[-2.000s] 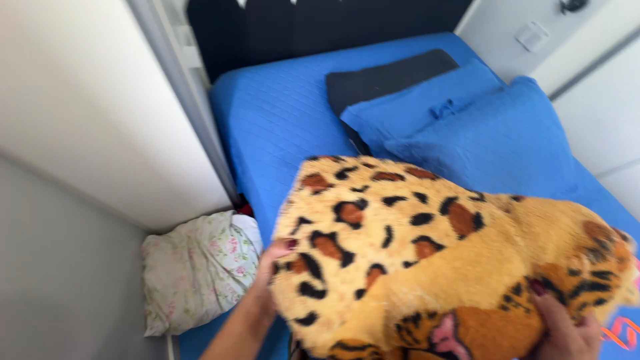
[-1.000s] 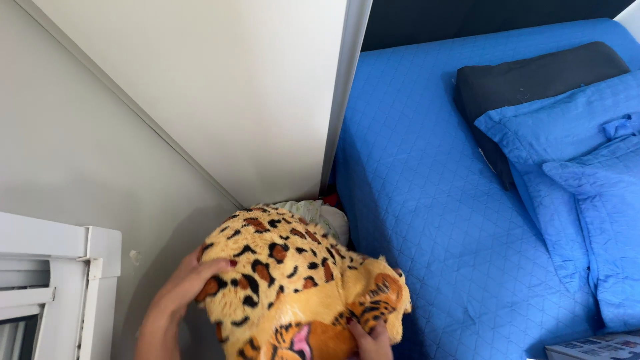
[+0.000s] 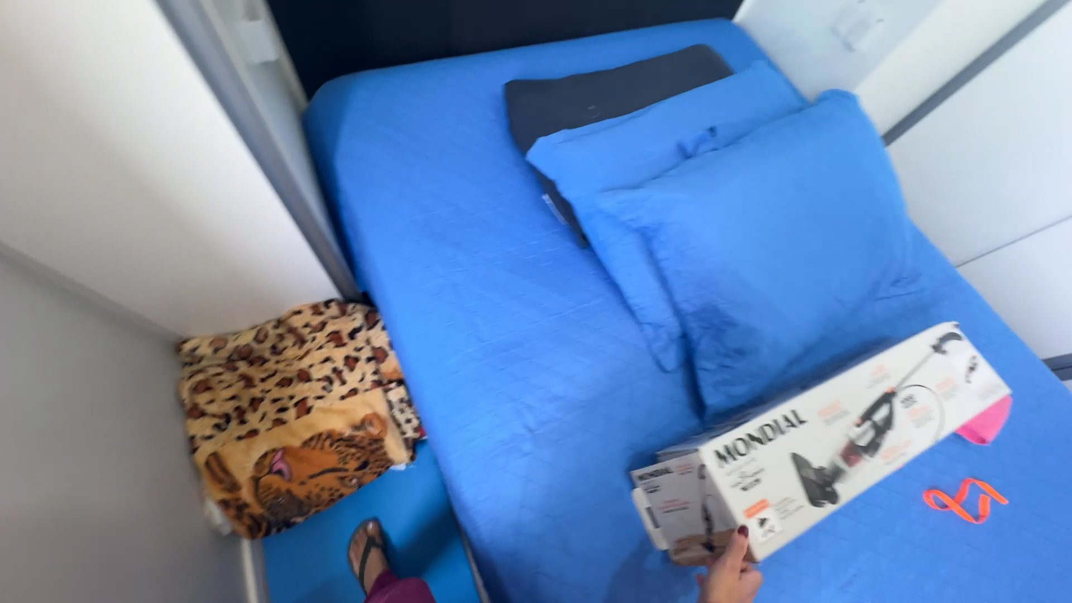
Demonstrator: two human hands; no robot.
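My right hand (image 3: 730,573) is at the lower edge of a long Mondial stick vacuum cleaner box (image 3: 854,435), with one dark-nailed digit on its printed face and the other fingers curled by the bottom corner. The box is tilted across the blue bed (image 3: 469,335), and an end flap stands out at its left. My left hand is out of view. On the far left, a folded plush blanket (image 3: 280,377) with leopard spots and a big cat's face sits in the corner beside the bed.
Blue pillows (image 3: 779,226) and a dark grey pillow (image 3: 611,92) lie near the headboard. An orange ribbon (image 3: 963,501) and a pink item (image 3: 988,421) are beside the box. White panels flank the bed; a sandalled foot (image 3: 368,548) stands on the blue surface at left.
Both hands held the leopard blanket before; now it is let go and lies in the left corner, where a floral cloth showed earlier. My right hand is now at the box. The view has swung right.
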